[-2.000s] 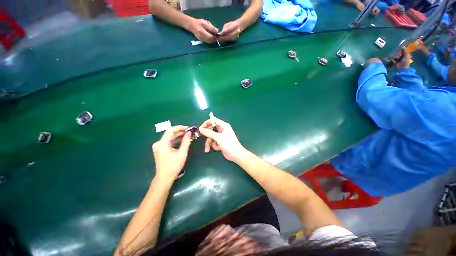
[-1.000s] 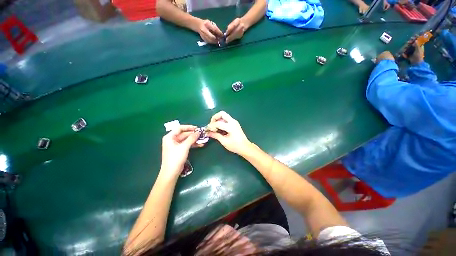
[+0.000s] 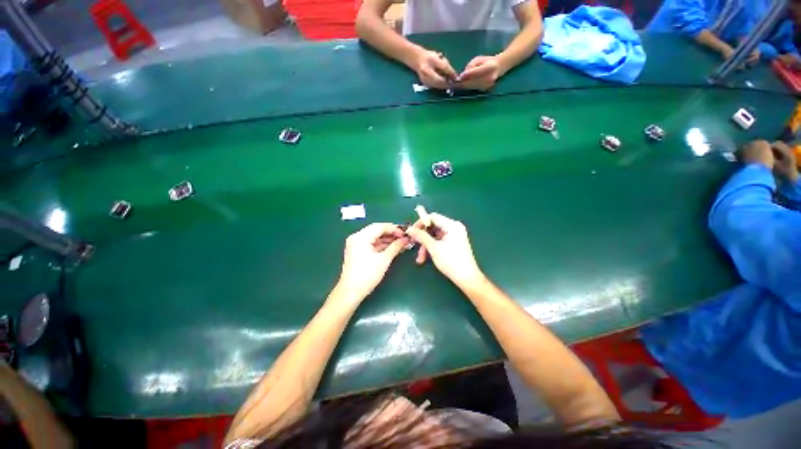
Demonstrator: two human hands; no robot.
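Note:
My left hand [image 3: 371,256] and my right hand [image 3: 446,250] meet just above the green belt at the centre. My left fingers hold a small silver-rimmed dark unit [image 3: 409,235], mostly hidden by fingertips. My right fingertips touch it too and hold a thin tool, whose pale tip [image 3: 422,212] sticks up above the fingers; the rest is hidden. A small white card [image 3: 353,212] lies flat on the belt beyond my left hand.
Several similar units lie along the belt [image 3: 228,289], one [image 3: 442,168] beyond my hands. A person opposite works with both hands [image 3: 457,72] beside blue cloth [image 3: 594,44]. A blue-sleeved person [image 3: 762,228] sits right. A dark device [image 3: 54,338] stands left; an arm shows lower left.
The view has swung left, so the scene sits further right. The pale tip shows above my right fingers again. The unit seen by my left wrist earlier is no longer visible.

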